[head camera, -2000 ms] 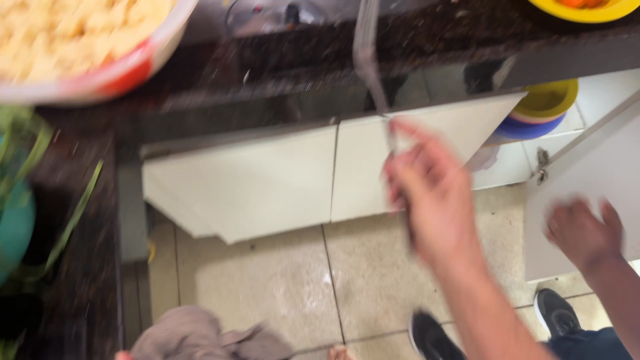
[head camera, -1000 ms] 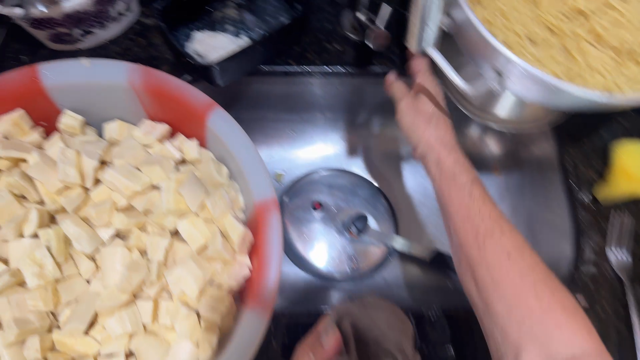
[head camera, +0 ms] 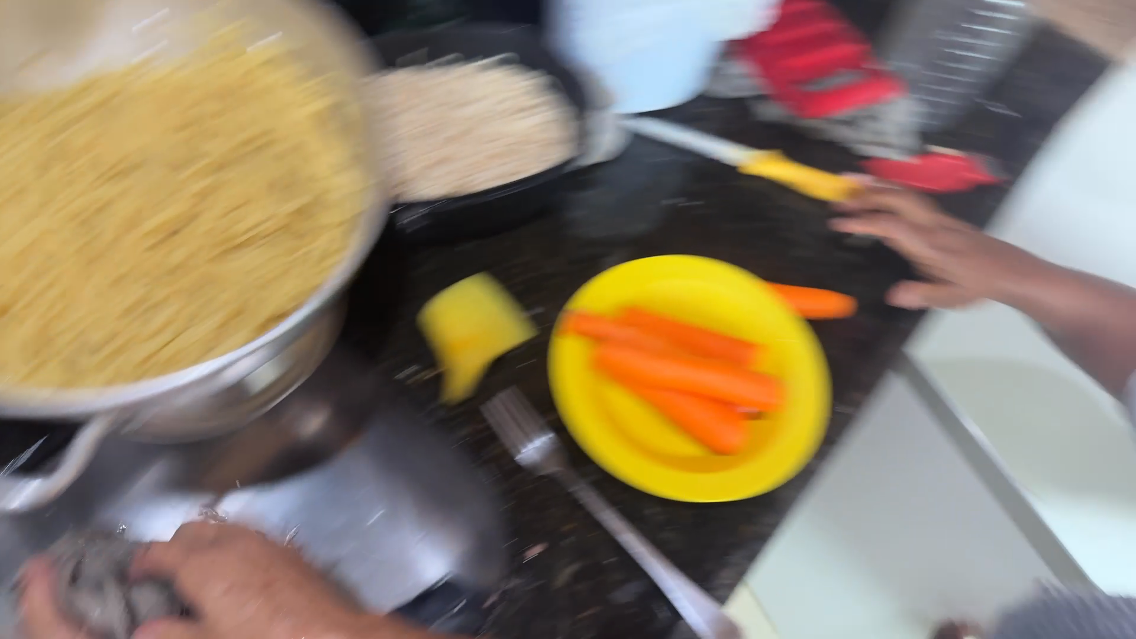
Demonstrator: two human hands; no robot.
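Note:
At the lower left, my right hand (head camera: 240,577) grips a bunched grey cloth (head camera: 98,581) above the steel sink (head camera: 382,515). Fingers at the cloth's left side look like part of my left hand (head camera: 35,599), mostly out of frame. A large metal pot (head camera: 257,359) of yellow shredded food is just above them. Right of the sink, a long fork (head camera: 603,515) lies on the dark counter beside a yellow plate (head camera: 803,426) of peeled carrots (head camera: 692,368). The view is blurred.
Another person's hand (head camera: 941,244) touches the yellow handle of a utensil (head camera: 794,175). Nearby are a carrot (head camera: 821,302), a yellow piece (head camera: 475,319), a black dish of pale grains (head camera: 479,133), a red package (head camera: 821,62) and a metal grater (head camera: 954,53). White cabinet fronts (head camera: 879,497) stand below.
My right hand, on the fork two seconds ago and at the pot one second ago, is now on the grey cloth. The view has swung right.

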